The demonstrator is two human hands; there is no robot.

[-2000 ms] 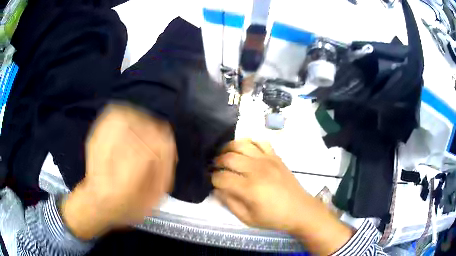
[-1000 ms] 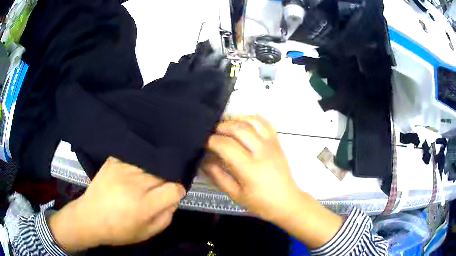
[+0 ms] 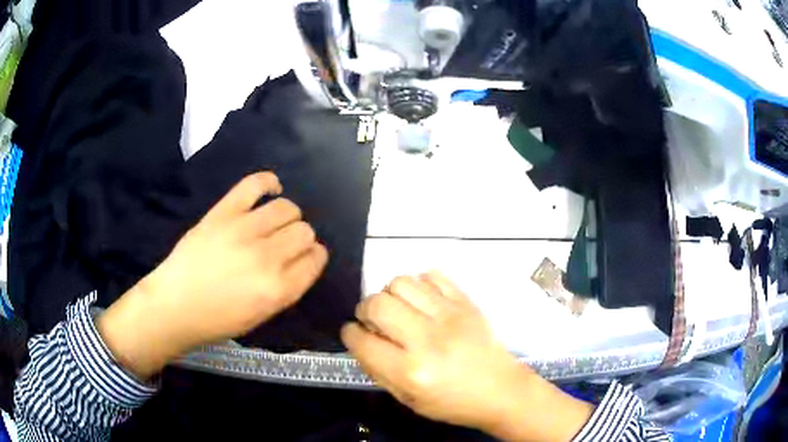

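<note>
A black garment (image 3: 104,164) is heaped at the left and lies flat up to the presser foot (image 3: 366,128) at the machine's needle area. Its straight right edge runs from the foot down towards the table's front edge. My left hand (image 3: 246,259) lies on top of the black cloth with curled fingers. My right hand (image 3: 428,345) holds the cloth's lower right corner between thumb and fingers. The needle tip cannot be made out. The round dark tension dial (image 3: 412,103) is just right of the foot.
A bunched black cloth (image 3: 635,155) hangs at the right, with a dark green scrap (image 3: 529,143) beneath it. A tape measure (image 3: 302,366) runs along the table's front edge. Small black scraps (image 3: 704,227) lie at the far right. A pale knob (image 3: 440,26) sits on the machine head.
The cloth, folded and lifted a second ago, now lies flatter with its edge straight below the foot. My left hand has moved up onto it; my right hand has moved down. The view has shifted.
</note>
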